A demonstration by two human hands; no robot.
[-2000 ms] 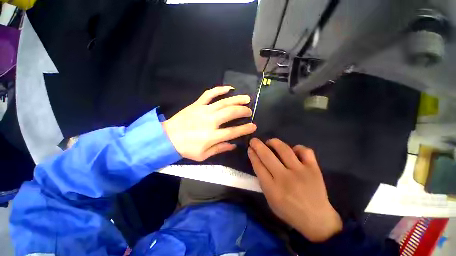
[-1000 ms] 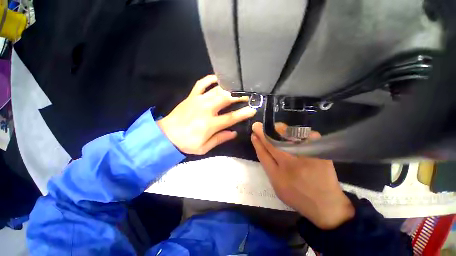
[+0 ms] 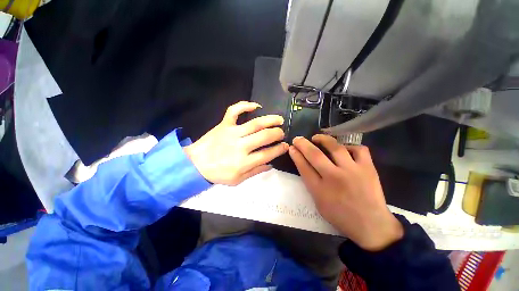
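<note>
A large black fabric panel (image 3: 165,74) covers much of the machine table. A slightly greyer black patch (image 3: 267,85) lies on it, left of and partly under the machine head. My left hand (image 3: 239,145) lies flat on the cloth with fingers spread, left of the needle area. My right hand (image 3: 344,182) presses its fingertips on the cloth just below the presser foot area (image 3: 307,99). The fingertips of both hands nearly meet. A thin light line runs beside my left fingertips. The grey sewing machine head (image 3: 364,51) stands over the cloth at upper right.
White table edge with ruler marks (image 3: 267,199) runs below my hands. Black shears handle (image 3: 449,187) and a dark block on a yellowish base (image 3: 495,199) are at right. Pale interfacing (image 3: 37,119) and a purple device (image 3: 7,62) are at left. A red basket (image 3: 481,270) is at lower right.
The cloth has shifted up toward the machine, showing more ruler edge than two seconds ago. My right hand has moved up and right with it. The camera view leaned in, then back.
</note>
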